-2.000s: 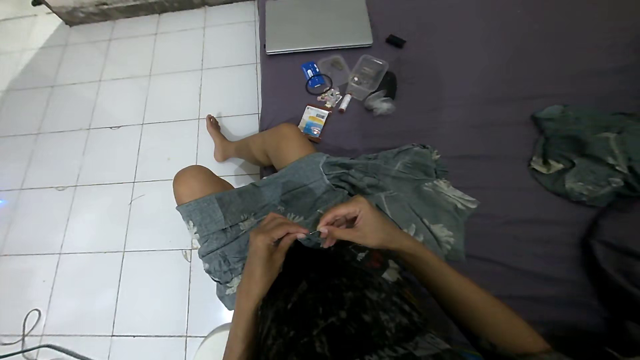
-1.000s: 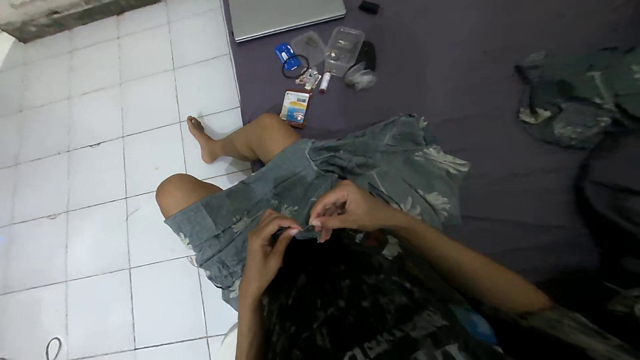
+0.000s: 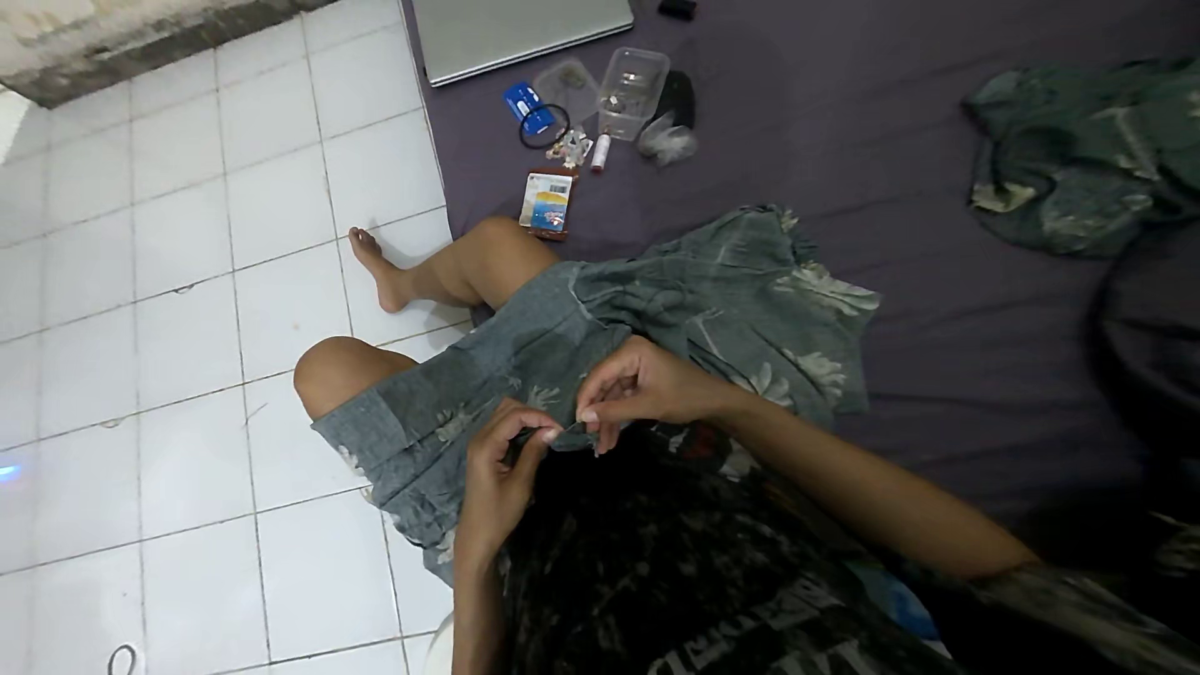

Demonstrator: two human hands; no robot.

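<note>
My left hand (image 3: 506, 459) and my right hand (image 3: 642, 389) meet above my lap, fingertips close to each other. Between them runs something thin, like a needle or thread (image 3: 570, 427), too small to tell which. The thumb and finger of each hand are pinched on it. Grey-green cloth with pale leaf prints (image 3: 694, 328) lies across my lap and on the dark sheet, and a bit of it shows just under the fingertips. Whether the fingers also grip this cloth is not clear.
On the dark sheet (image 3: 900, 122) lie a closed silver laptop (image 3: 525, 33), a clear plastic box (image 3: 633, 94), a blue card (image 3: 530, 108), a black ring (image 3: 544, 127), a small tube (image 3: 601, 153), a printed packet (image 3: 547, 202) and crumpled green cloth (image 3: 1078, 159). White floor tiles (image 3: 178, 394) spread at left.
Both hands stay close together over the lap, with small shifts of the fingers. The view has moved somewhat between frames. The things on the sheet lie as before.
</note>
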